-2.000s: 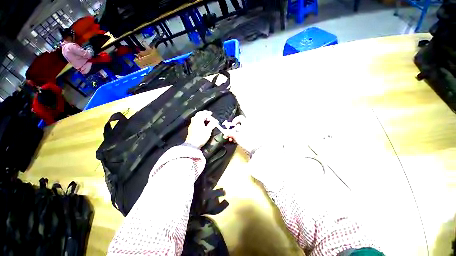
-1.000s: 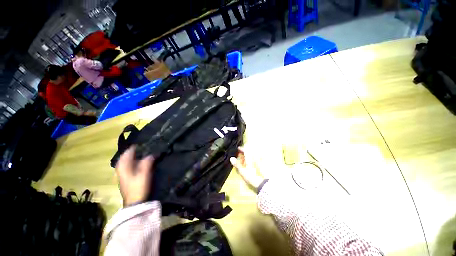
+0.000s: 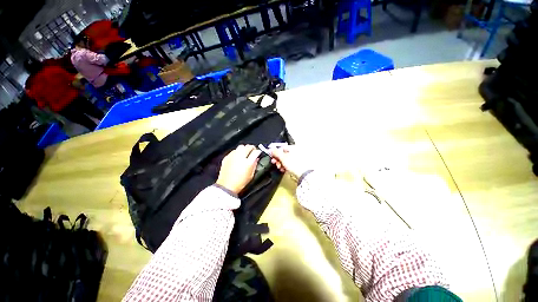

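A dark camouflage backpack [image 3: 194, 150] lies slanted on the light wood-grain table [image 3: 377, 130]. A small white tag or fitting [image 3: 263, 149] shows on its right side, between my hands. My left hand [image 3: 239, 168] rests on the backpack with its fingertips at the white piece. My right hand [image 3: 283, 158] is at the backpack's right edge, fingers bent around the white piece's other end. The exact grip of the left fingers is hidden.
Dark backpacks are piled at the left [image 3: 53, 259] and right [image 3: 516, 94] edges. Another camouflage bag [image 3: 242, 280] lies nearest me. A thin dark line [image 3: 395, 213] lies at right. Blue crate [image 3: 138, 106], blue stool [image 3: 363, 62] and people are beyond.
My left hand has moved from the backpack's left side to the white piece. My right hand has moved up to it from the backpack's right edge.
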